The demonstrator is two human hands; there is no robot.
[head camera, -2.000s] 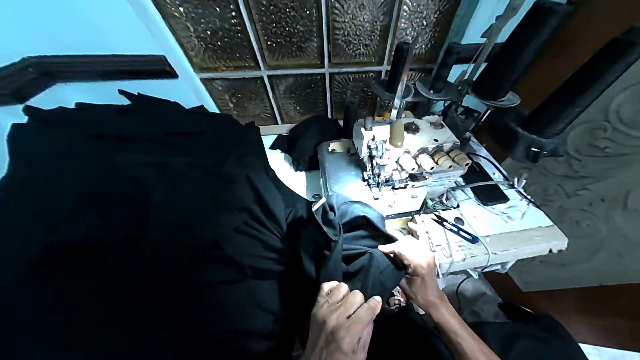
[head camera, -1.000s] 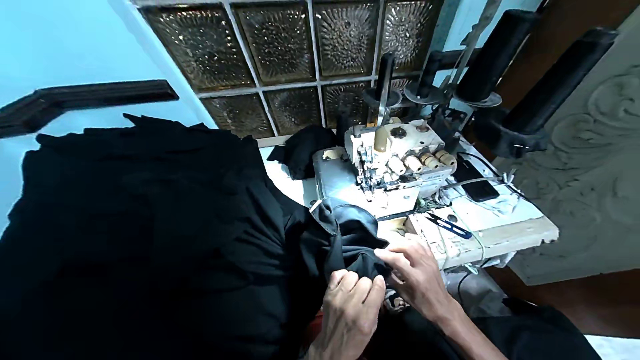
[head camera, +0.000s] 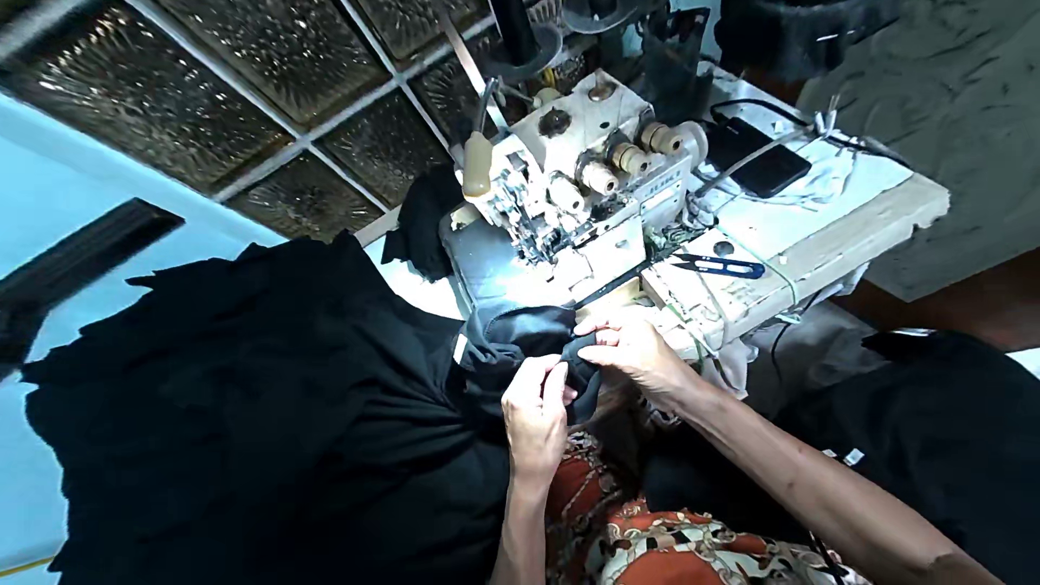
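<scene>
Black fabric (head camera: 528, 329) lies bunched at the front edge of a white overlock sewing machine (head camera: 601, 171), below its lit needle area. My left hand (head camera: 538, 406) pinches an edge of this fabric between thumb and fingers. Close beside it on the right, my right hand (head camera: 638, 349) grips the same edge with thumb and fingertips. The bunched cloth touches a large heap of black fabric (head camera: 268, 406) on the left. A small pale tag shows on the cloth, left of my hands.
Blue-handled thread snips (head camera: 719, 266) and a black phone (head camera: 756, 154) lie on the worn table (head camera: 861, 219) to the right. A small black cloth (head camera: 426, 223) sits behind the machine bed. Thread cones stand above. More black fabric (head camera: 934, 431) is at the lower right.
The view has moved closer to the machine. Both hands stay on the fabric; my left hand has turned more upright, and its thumb and fingers now pinch the edge.
</scene>
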